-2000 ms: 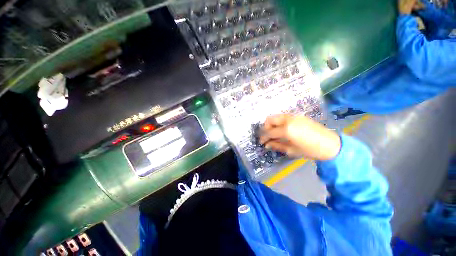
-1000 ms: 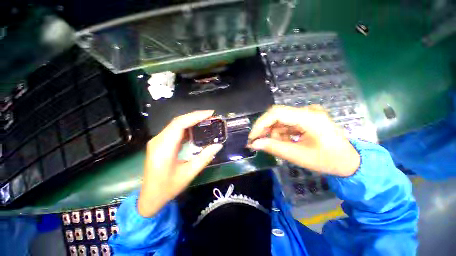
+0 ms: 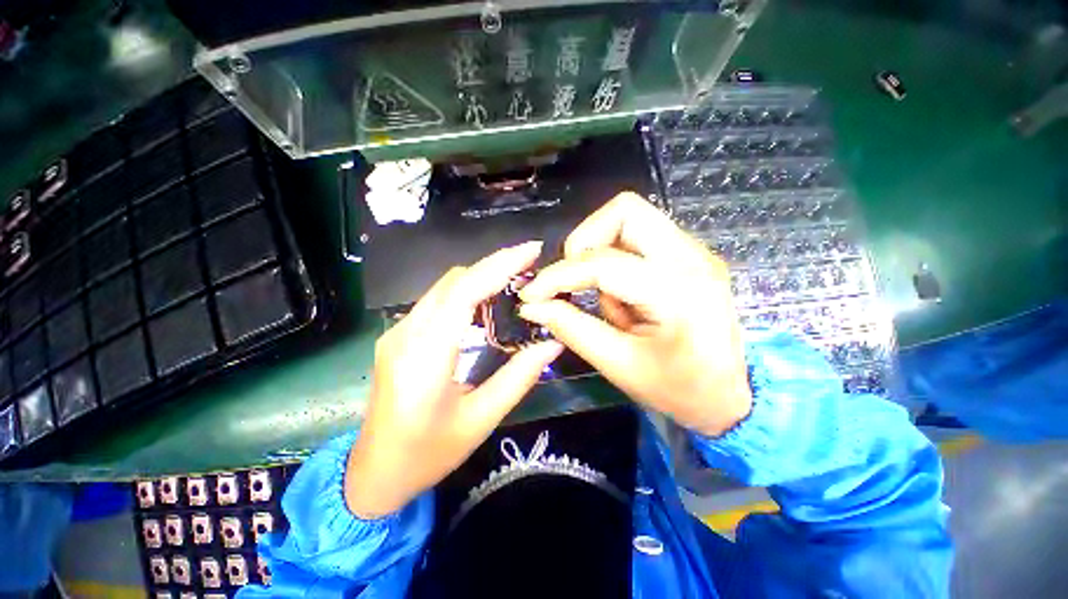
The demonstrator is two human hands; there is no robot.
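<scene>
A watch case (image 3: pixel 501 321) with a rose-gold rim and dark inside is held by its edges between the thumb and fingers of my left hand (image 3: pixel 436 380), in front of the black fixture box (image 3: pixel 410 252). My right hand (image 3: pixel 650 310) is at the case from the right, its thumb and index fingertips together over the opening. The fingers hide most of the case, and whatever they pinch is too small and covered to make out. The clear blister tray (image 3: pixel 779 211) lies to the right of the box.
A clear guard (image 3: pixel 515 88) with a hot-surface triangle stands behind the box. A white crumpled patch (image 3: pixel 398 191) lies on the box. A black compartment tray (image 3: pixel 152 252) is at left, a parts tray (image 3: pixel 205 532) lower left. Small dark parts (image 3: pixel 891 84) lie on the green mat.
My left hand has come into view with the watch case. My right hand has moved from the clear tray to the case, and its fingertips now meet at the opening. The view has turned.
</scene>
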